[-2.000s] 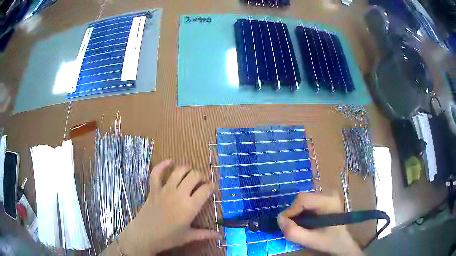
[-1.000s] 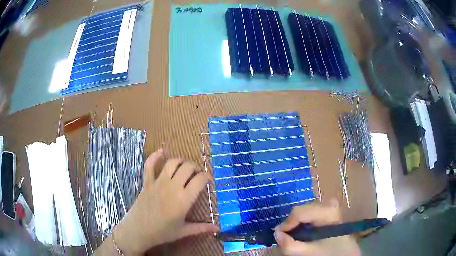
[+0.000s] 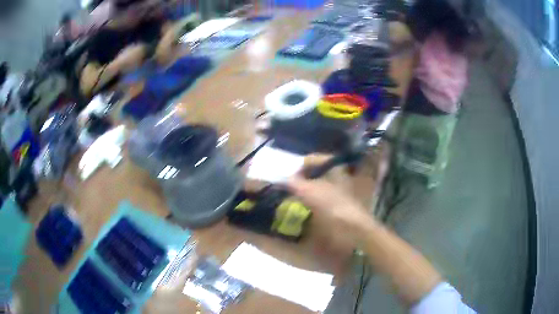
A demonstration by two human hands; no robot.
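The view is blurred. My right hand [image 3: 322, 190] reaches over the black soldering iron stand [image 3: 260, 211] with its yellow sponge [image 3: 291, 219]. Its fingers are around the dark handle of the soldering iron [image 3: 337, 162]; the tip cannot be made out. My left hand cannot be made out, and the blue panel is out of the picture. A white paper pile [image 3: 279, 276] and the short silver ribbons [image 3: 214, 285] lie at the bottom.
A grey round fume extractor [image 3: 202, 184] stands left of the stand. A white roll [image 3: 293, 99] and red and yellow rings [image 3: 342, 105] sit beyond it. Dark cells [image 3: 132, 251] lie at lower left. Several blurred people sit at upper left.
The view has swung right, away from the blue panel. My right hand has moved with the iron from the panel to the stand. My left hand has left the picture.
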